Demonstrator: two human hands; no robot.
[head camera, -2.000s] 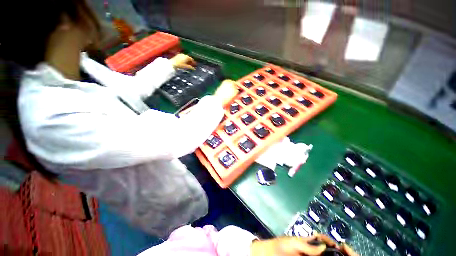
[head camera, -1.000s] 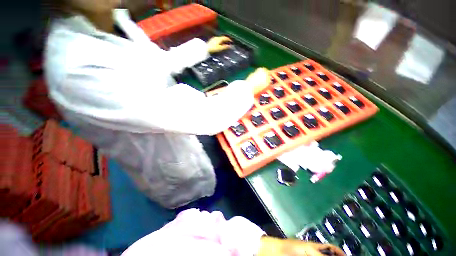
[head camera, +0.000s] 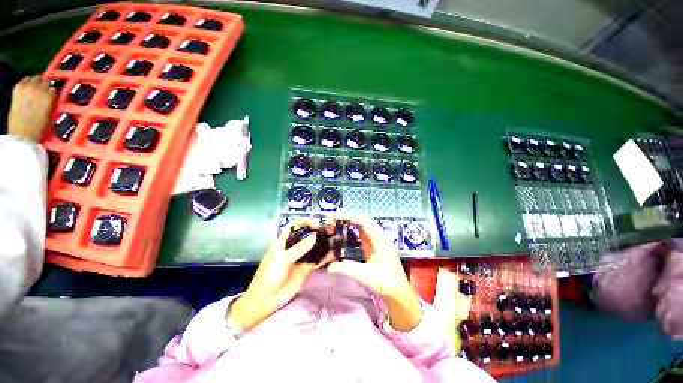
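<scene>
My left hand (head camera: 281, 262) holds a black lens unit (head camera: 308, 243) over the near edge of the clear tray. My right hand (head camera: 374, 263) holds another black lens unit (head camera: 349, 241) beside it, the two close together. The clear tray (head camera: 383, 199) lies straight ahead on the green mat. Its three far rows hold black lens units. The fourth row has two units at left and bare pockets at right. My hands cover much of the nearest row, where a unit shows at its right end.
The orange-red tray (head camera: 196, 96) stands at left, with a person's hand (head camera: 31, 108) on it. White wipes (head camera: 213, 153) and a single loose unit (head camera: 208, 203) lie beside it. Right are a blue pen (head camera: 439, 215), black stick (head camera: 475, 215), second clear tray (head camera: 565, 224) and lower red tray (head camera: 556, 318).
The view has swung right and down from the neighbour to the bench ahead. Both my hands now show with lens units; one second ago only one hand showed at the bottom edge.
</scene>
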